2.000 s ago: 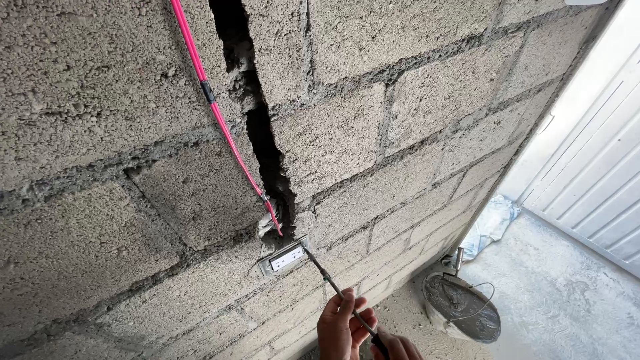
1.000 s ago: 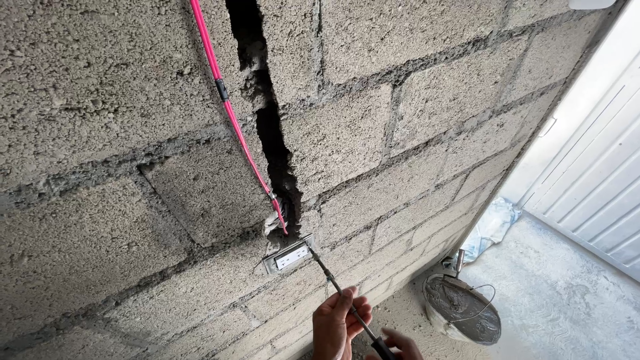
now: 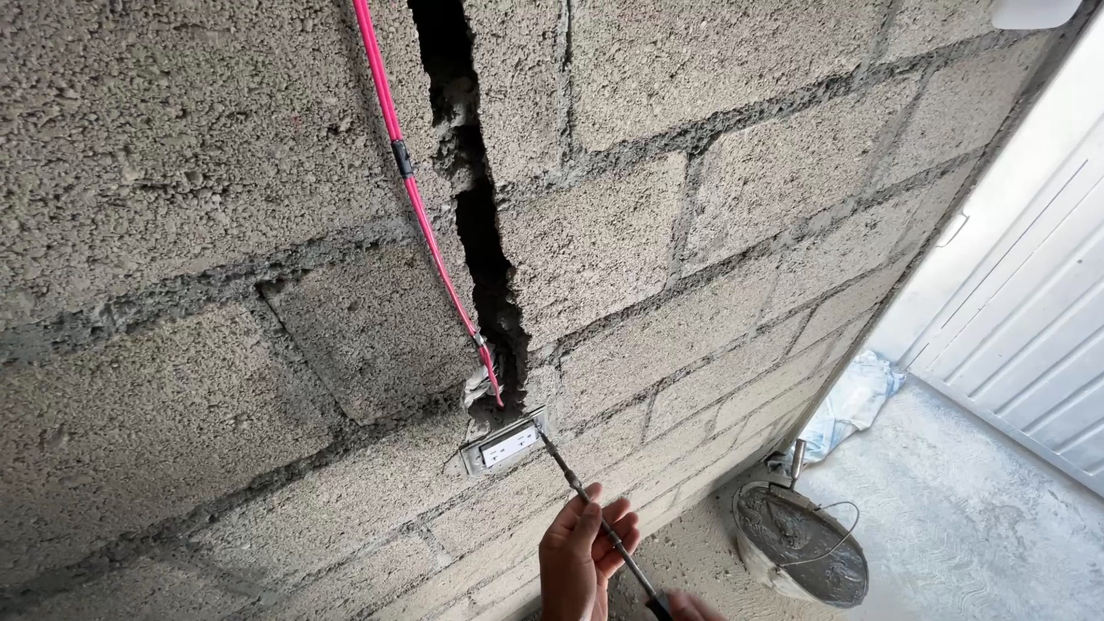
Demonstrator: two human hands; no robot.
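Observation:
A white electrical outlet (image 3: pixel 511 445) in a metal frame sits in the block wall, below a rough vertical slot (image 3: pixel 483 233). The tip of a long screwdriver (image 3: pixel 623 552) meets the right end of the outlet's frame. My left hand (image 3: pixel 586 539) pinches the shaft between thumb and fingers. Blurred at the bottom edge, my right hand (image 3: pixel 690 607) is at the black handle; only part of it shows. Pink insulated wires (image 3: pixel 423 216), bound with black tape, hang along the slot and end just above the outlet.
On the floor at the lower right stands a bucket of wet mortar (image 3: pixel 802 543) with a wire handle and a tool's handle sticking up. Behind it a crumpled pale cloth or plastic sheet (image 3: pixel 854 405) lies by the wall's end, near a white ribbed metal door (image 3: pixel 1026 336).
My left hand stays on the screwdriver's shaft, with the tip still at the outlet's right end. My right hand has shifted about the handle. The view has moved slightly.

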